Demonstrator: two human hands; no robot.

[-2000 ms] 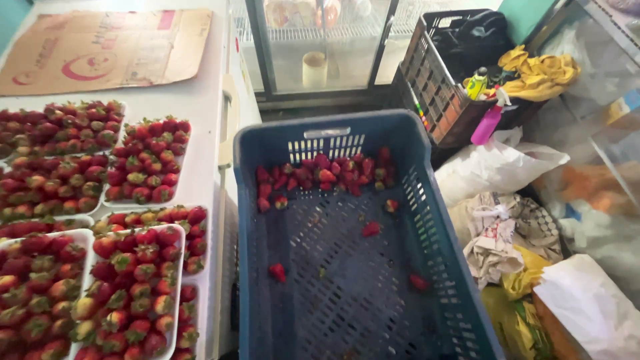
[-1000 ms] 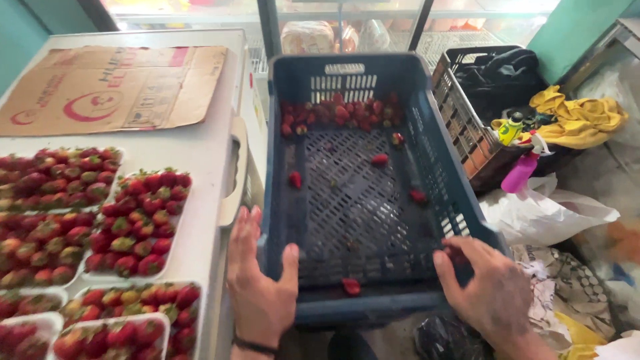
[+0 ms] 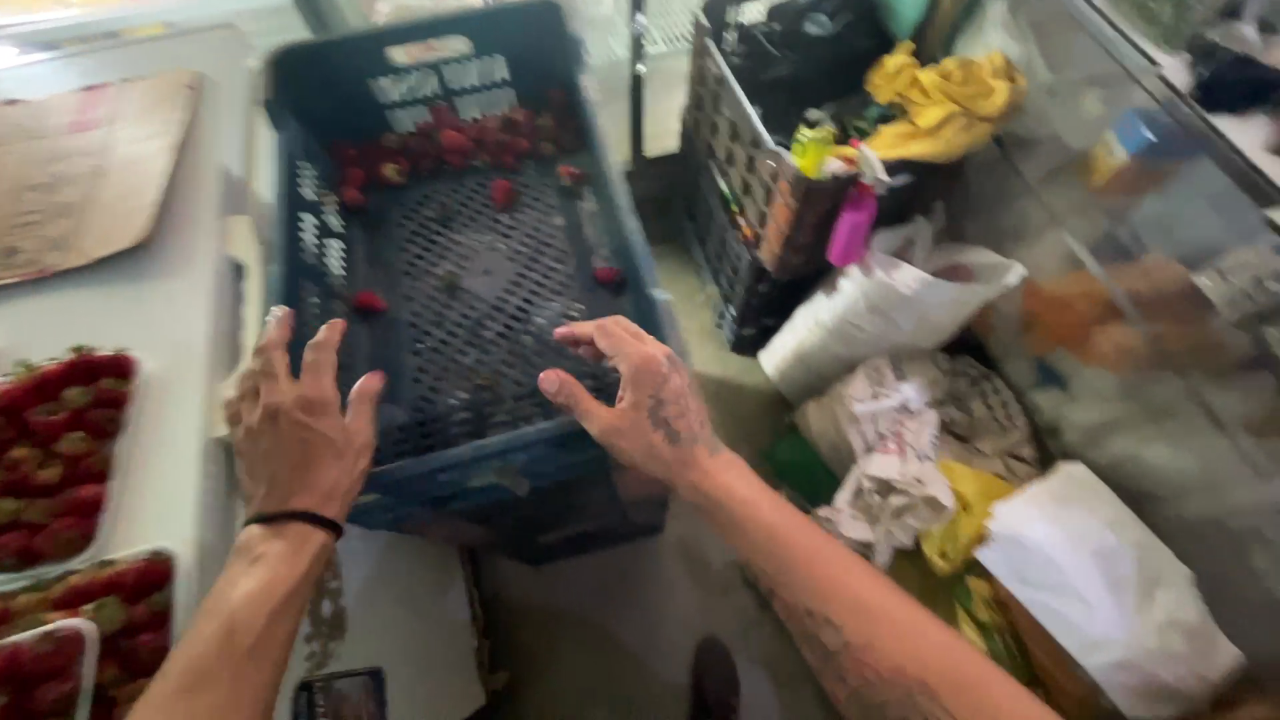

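Observation:
A dark blue plastic crate [image 3: 500, 450] stands in front of me, its far end raised in the view. Strawberries [image 3: 455, 145] are heaped along its far wall, and a few loose ones lie on its slatted floor. My left hand [image 3: 305, 420], with a dark band at the wrist, is at the near left corner of the crate, fingers spread and holding nothing. Over the near right part of the crate is my right hand [image 3: 635, 395], fingers apart and nothing held. Whether either hand touches the crate I cannot tell.
Trays of strawberries [image 3: 60, 450] and a cardboard sheet [image 3: 90, 175] lie on the white surface [image 3: 185, 330] at left. Right of the blue crate are another crate [image 3: 745, 140] with a pink bottle [image 3: 853, 225], a yellow cloth [image 3: 945, 105], white bags [image 3: 880, 305] and crumpled cloths.
Both hands, absent two seconds ago, came into view at the crate's near end. Strawberries on the crate floor have shifted; the one at its near edge a second ago no longer shows.

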